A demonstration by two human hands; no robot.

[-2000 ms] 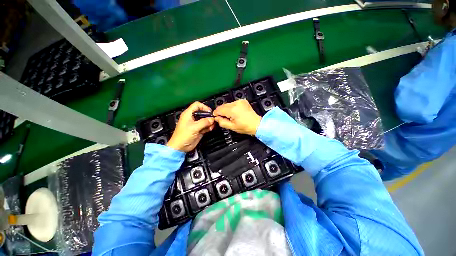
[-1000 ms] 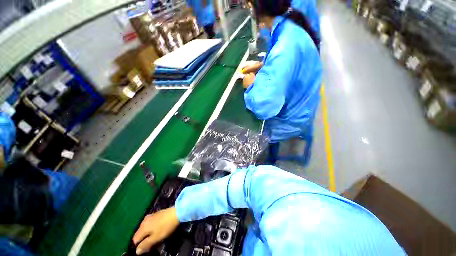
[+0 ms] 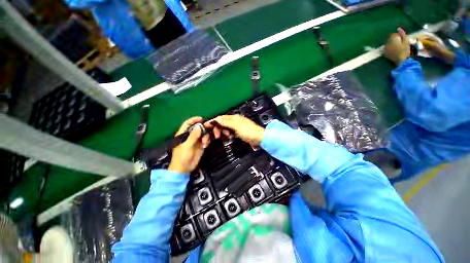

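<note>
My left hand [image 3: 188, 150] holds a small dark watch body [image 3: 199, 127] above the tray's far left part, with a black strap [image 3: 161, 150] stretching out to the left. My right hand [image 3: 238, 128] meets it from the right, its fingertips pinched at the watch body's right side. Any small part between the fingertips is hidden. The black blister tray [image 3: 195, 218] lies tilted below the hands. It holds several watch bodies [image 3: 232, 207] in square pockets and loose black straps [image 3: 239, 178] in the middle.
Strapped watches [image 3: 255, 75] lie across the green belt [image 3: 288, 59]. Strap bags lie right [image 3: 340, 110] and left [image 3: 103, 218] of the tray and beyond the belt [image 3: 190, 59]. White posts [image 3: 62, 149] slant at left. Another worker's hands [image 3: 399, 47] are at upper right.
The view has swung back from along the line to the tray. My right hand has left the tray pockets and meets my left hand at the watch body. My left hand is back in view.
</note>
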